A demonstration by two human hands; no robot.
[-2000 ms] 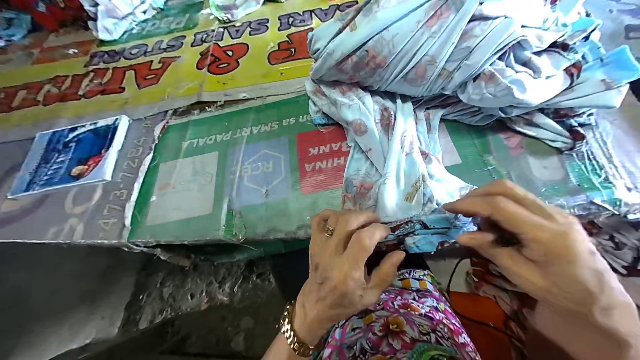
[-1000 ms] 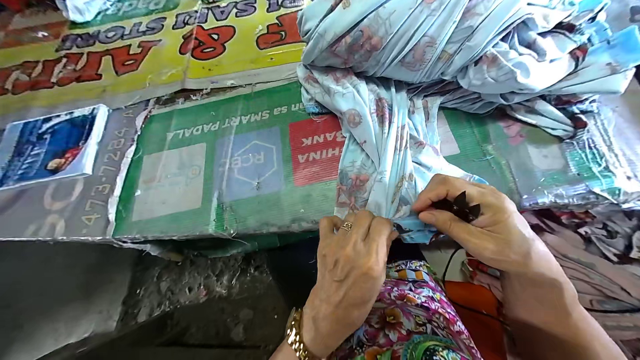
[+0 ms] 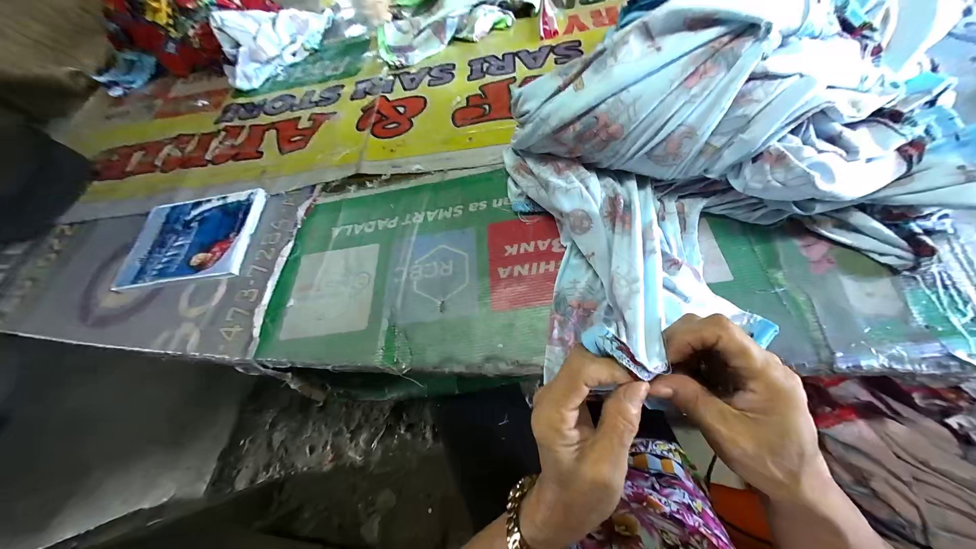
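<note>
Light blue floral fabric (image 3: 625, 229) hangs down from a large twisted bundle of the same cloth (image 3: 648, 99) to the table's front edge. At its lower end my left hand (image 3: 583, 435) pinches the folded edge between thumb and forefinger, a gold-coloured bracelet on its wrist. My right hand (image 3: 740, 396) grips the cloth just beside it, the fingertips of both nearly touching. Something dark shows inside the curl of my right hand; what it is cannot be told. Darker trim shows at the pinched edge.
Printed tarpaulin sheets (image 3: 450, 343) cover the table. A blue-and-white booklet (image 3: 191, 240) lies at the left. Crumpled white cloth (image 3: 267, 46) and red fabric (image 3: 183, 46) lie at the back left. Brown and red cloth (image 3: 892, 450) sits below the table edge at the right.
My hands have come close together at the end of the cloth, and its edge is now turned up between them. In the earliest frame they were farther apart along the edge.
</note>
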